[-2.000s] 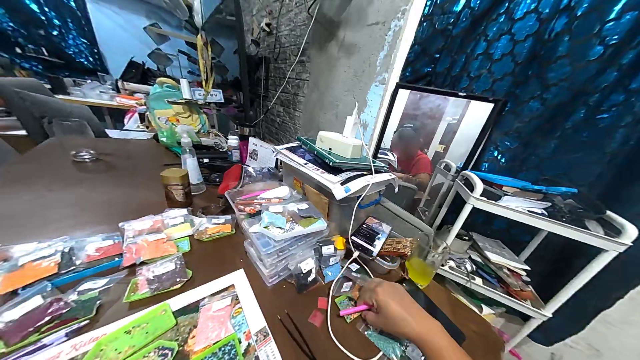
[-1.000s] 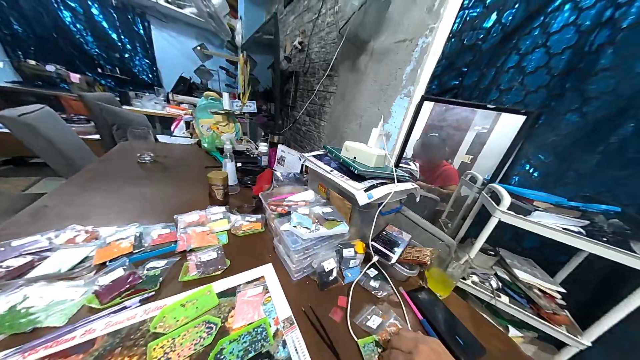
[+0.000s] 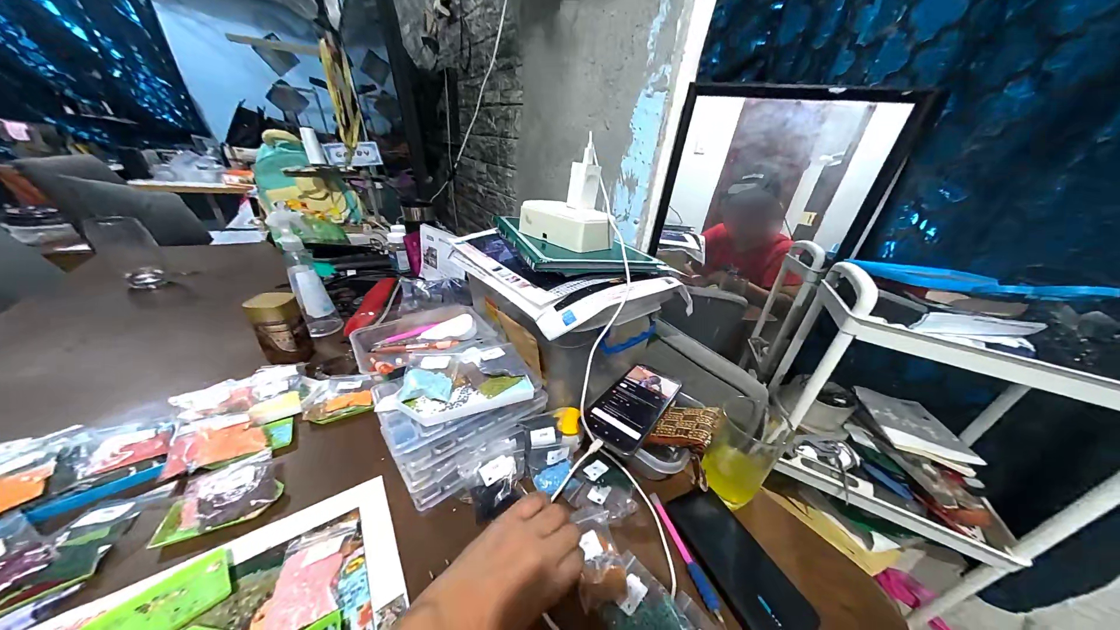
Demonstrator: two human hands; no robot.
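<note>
My right hand (image 3: 525, 556) reaches in from the bottom edge over small zip bags of beads, its fingertips hidden behind the knuckles, close to a dark bag (image 3: 497, 490) and a blue bag (image 3: 553, 477). Whether it grips anything does not show. A white charging cable (image 3: 658, 516) passes beside it to a lit phone (image 3: 632, 407). Right of the hand lie a pink and blue pen (image 3: 691, 564) and a black power bank or phone (image 3: 739, 564). Stacked clear plastic cases (image 3: 464, 437) stand beyond. At left, green trays (image 3: 166, 595) rest on a white-edged picture sheet (image 3: 381, 534). My left hand is out of view.
A glass of yellow-green drink (image 3: 735, 459) stands near the table's right edge. A lidded jar (image 3: 278, 328), a clear pump bottle (image 3: 311, 293) and a grey bin (image 3: 569, 350) topped with papers and a white adapter (image 3: 564, 226) stand behind. A white cart (image 3: 989, 354) is at right.
Two seconds ago my right hand held a pink pen; the pen now lies beside the black device. From the bottom edge, the hand has moved up to the bags by the clear cases.
</note>
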